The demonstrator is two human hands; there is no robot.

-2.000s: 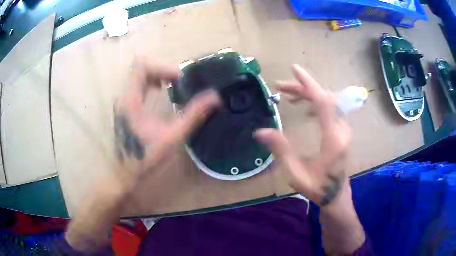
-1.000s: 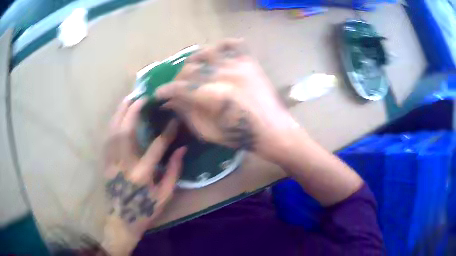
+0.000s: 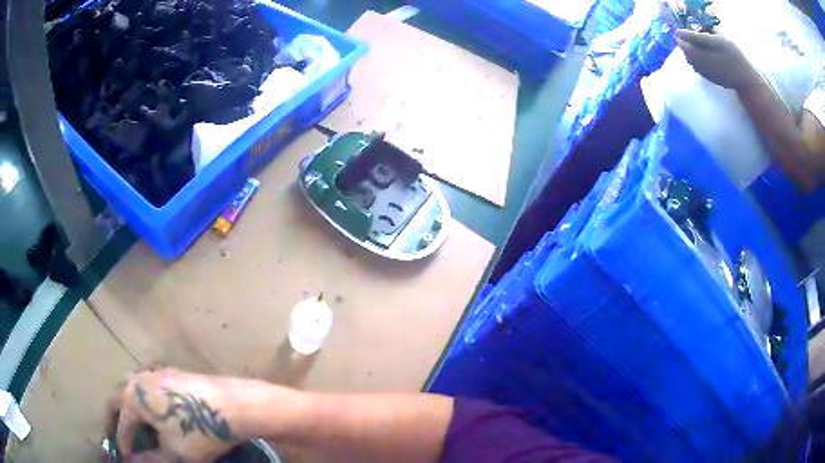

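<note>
My right hand (image 3: 181, 416) is at the lower left, over a shell whose pale rim (image 3: 264, 450) and a dark part show at the bottom edge. Its fingers are bent down around the dark part, partly cut off and blurred; I cannot tell whether they grip it. My left hand is not in view. Another green shell (image 3: 348, 210) with a white rim and black liner lies open side up on the cardboard. A white glue bottle (image 3: 310, 325) stands between that shell and my forearm.
A blue crate (image 3: 172, 226) of black parts and white wrapping is at the upper left, a yellow-red packet (image 3: 237, 206) beside it. Large blue crates (image 3: 624, 298) holding shells stand at right beyond the bench edge. Another person's hand (image 3: 710, 59) is at top right.
The view has swung right, bringing the parts crate and floor crates into sight. The worked shell has moved to the bottom edge of the view. My left hand has left view.
</note>
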